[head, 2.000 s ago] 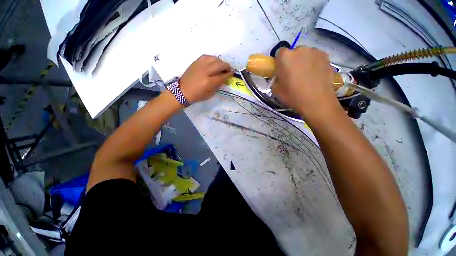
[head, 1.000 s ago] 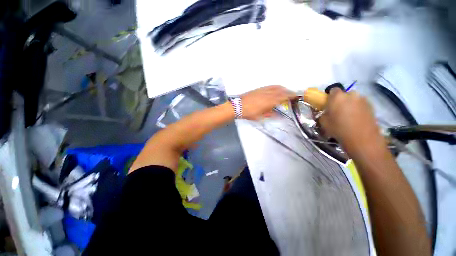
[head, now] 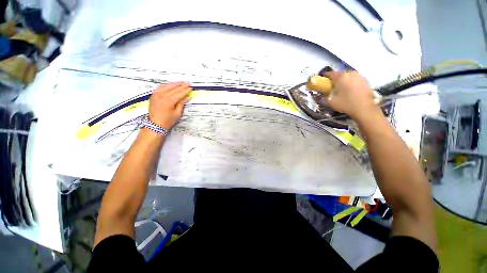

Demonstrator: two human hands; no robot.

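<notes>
A long curved white band (head: 229, 97) with a dark upper edge lies across the pressing table (head: 256, 154). Yellow template strips show along it, at the far left end (head: 85, 130) and beyond the iron at the right. My left hand (head: 170, 104) lies on the band left of the middle, fingers close together and pointing right. My right hand (head: 350, 95) is closed on the wooden handle of the steam iron (head: 305, 101). The iron's pointed sole rests on the right part of the band, its tip to the left. The band under the iron and my left hand is hidden.
A curved dark-edged band (head: 213, 24) lies on the table's far side. A white disc (head: 395, 36) is at the far right. The hose (head: 408, 81) runs right from the iron. Dark bands (head: 20, 176) hang at the left. A metal tray (head: 433, 146) stands at the right.
The view has swung round to show the band lengthwise. My left hand, formerly close to the iron's tip, now lies well to its left. My right hand still holds the iron.
</notes>
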